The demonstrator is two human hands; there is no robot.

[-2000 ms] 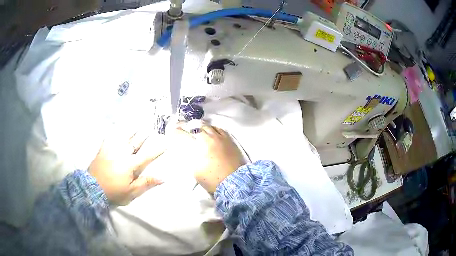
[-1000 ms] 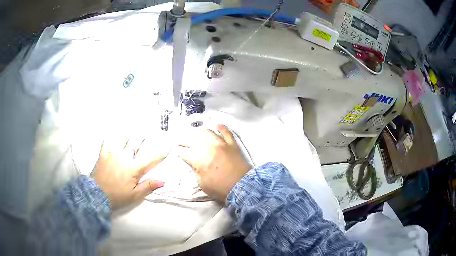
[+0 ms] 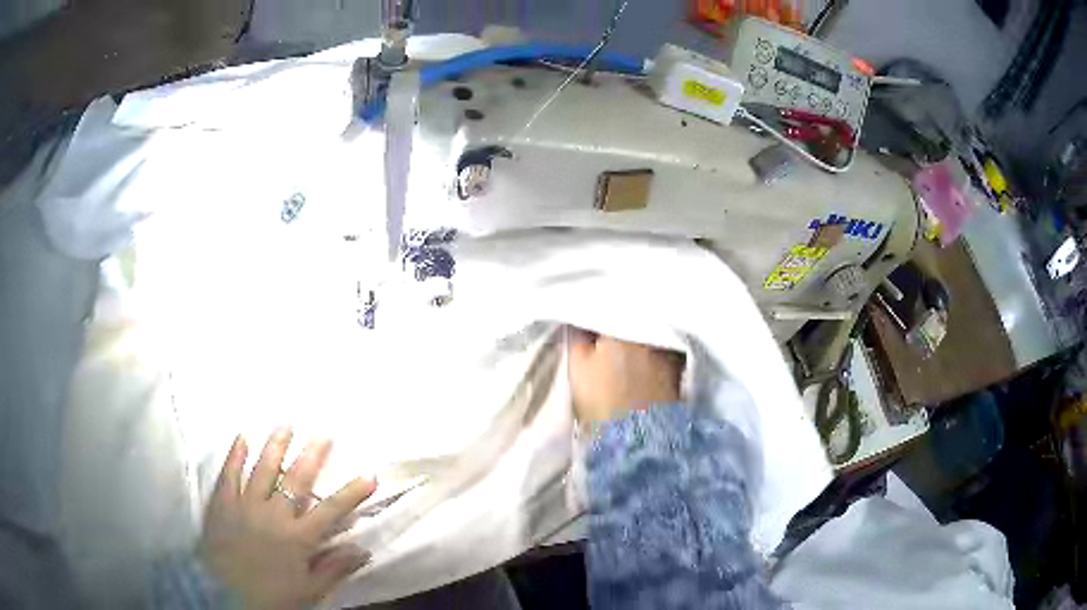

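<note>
White cloth (image 3: 274, 298) lies under the sewing machine head and over the table, washed out by the lamp. The presser foot area (image 3: 367, 304) of the cream machine (image 3: 536, 155) stands on it. My left hand (image 3: 280, 524) lies flat on the cloth at the lower left, fingers spread. My right hand (image 3: 632, 379) is right of the foot, partly under a raised fold of the cloth; its fingertips are hidden, so its grip cannot be told.
A blue hose (image 3: 525, 53) runs along the top of the arm. A control panel (image 3: 799, 78) stands behind. Scissors (image 3: 838, 417) lie right of the machine, beside a brown board (image 3: 971, 328). A loose white pile (image 3: 906, 554) is at the lower right.
My left hand has moved down, nearer me. My right hand has moved right, away from the foot and partly under the cloth, which is now raised in a fold there. The view has shifted slightly.
</note>
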